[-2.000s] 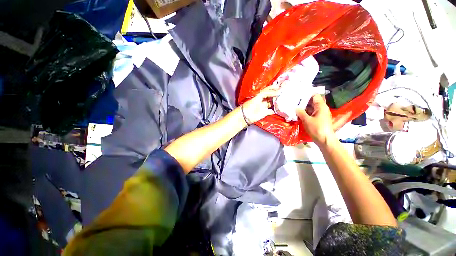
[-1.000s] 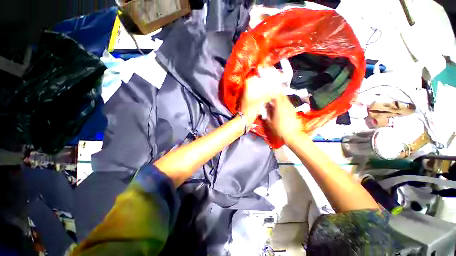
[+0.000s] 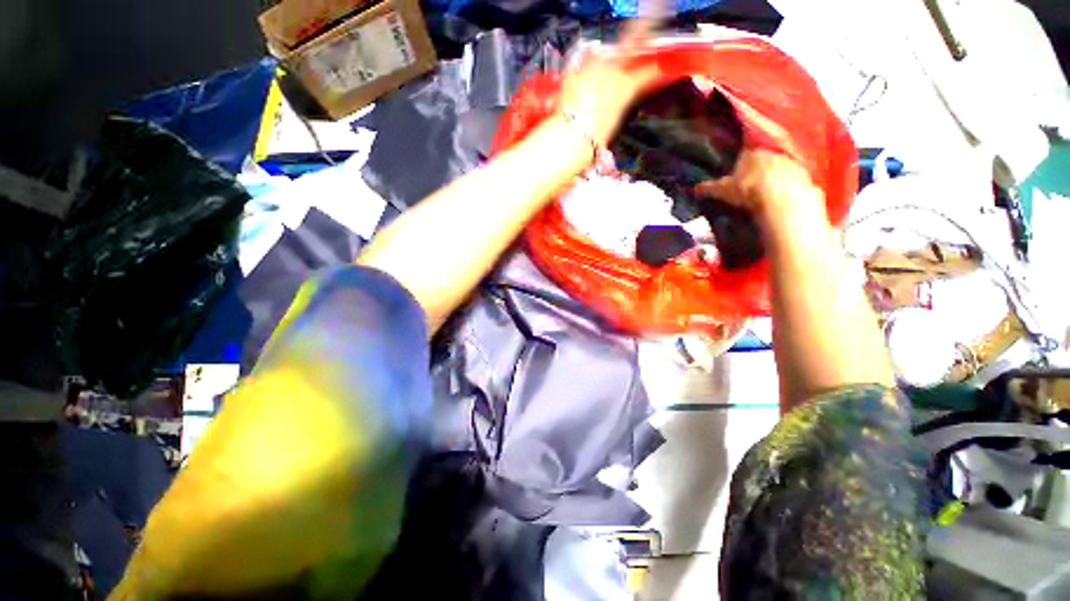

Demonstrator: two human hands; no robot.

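Note:
The red plastic bag (image 3: pixel 657 299) lies wide open on the table. White pieces (image 3: pixel 610 211) are bunched inside its near left part, beside a small dark piece (image 3: pixel 664 244). Dark cut pieces (image 3: pixel 692 129) fill the middle of the bag. My left hand (image 3: pixel 604 94) is at the bag's far left rim, blurred; what its fingers hold is not clear. My right hand (image 3: pixel 757 182) reaches into the bag's right side with thumb and fingers apart, over the dark pieces; some of its fingers are hidden.
Grey fabric panels (image 3: pixel 563 399) are heaped left of and below the bag. A brown cardboard box (image 3: pixel 358 53) stands at the far edge. A dark plastic bag (image 3: pixel 141 247) lies at the left. White sewing machine parts (image 3: pixel 921 340) and cables are at the right.
My hands have moved apart, the left to the bag's far rim, the right into its right side. The white pieces they held together now lie in the bag.

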